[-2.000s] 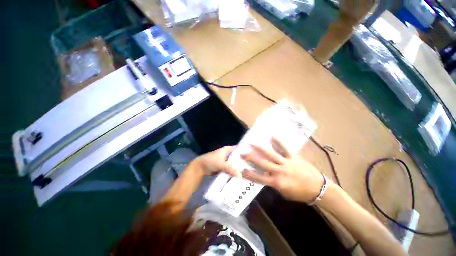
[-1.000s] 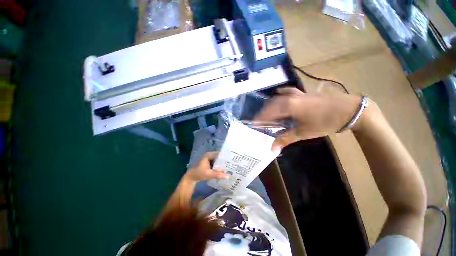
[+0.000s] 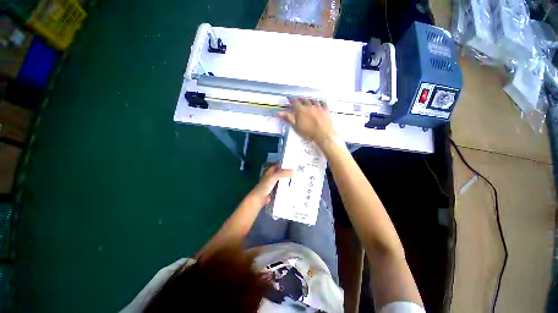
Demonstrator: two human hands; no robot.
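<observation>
The white product box (image 3: 301,183) with dark printing lies lengthwise over my lap, its far end at the front edge of the impulse heat sealer (image 3: 257,119). My left hand (image 3: 273,181) holds the box's left side. My right hand (image 3: 311,119) lies over the box's far end, with its fingertips at the sealing strip (image 3: 235,103). The sealing arm (image 3: 275,87) is raised just behind the strip. Film at the far end is mostly hidden under my right hand, and I cannot tell whether the fingers grip it.
The blue-grey control box (image 3: 430,76) stands at the sealer's right end. A brown carton (image 3: 269,19) with clear film is behind the sealer. Bagged boxes (image 3: 526,85) and a black power cord (image 3: 498,214) lie on the cardboard-covered table (image 3: 474,257) at right. A yellow crate (image 3: 61,21) is far left.
The view has turned toward the sealer. The box has moved from in front of my body up to the sealer's front edge. My right hand has moved forward from the box's open end onto the sealing strip.
</observation>
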